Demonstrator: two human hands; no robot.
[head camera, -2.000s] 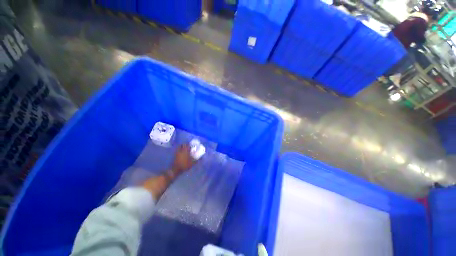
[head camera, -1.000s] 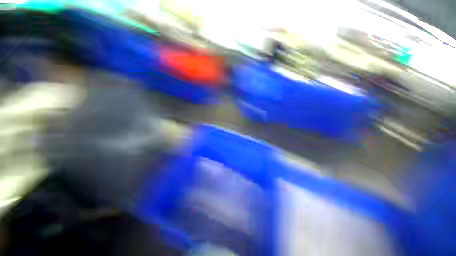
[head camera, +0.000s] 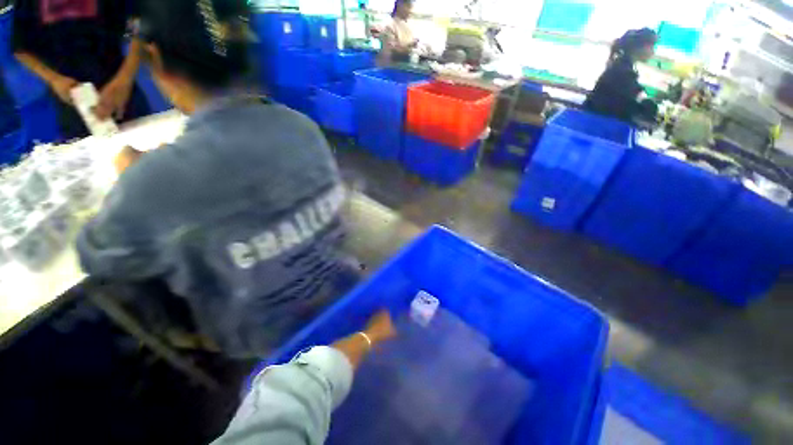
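Note:
A white cube socket (head camera: 423, 307) sits in a deep blue bin (head camera: 600, 348), on a flat grey divider sheet (head camera: 435, 378), near the bin's far left corner. My left hand (head camera: 380, 328) is bare, with a thin band at the wrist, and reaches over the left part of the bin just left of the cube. A small gap shows between the fingers and the cube. The hand is small and blurred, so I cannot tell whether it holds anything. My right hand is not in view.
A person in a grey printed shirt (head camera: 252, 209) sits close at left, by a bench (head camera: 13, 300) with white items. Another person's hands (head camera: 100, 100) hold a white block. Blue bins (head camera: 648, 204) and a red crate (head camera: 449, 113) stand beyond the aisle. A second bin adjoins at lower right.
The view has swung left and up, bringing the seated person into view. The bin now appears lower right. A white piece earlier at my left fingertips no longer shows there.

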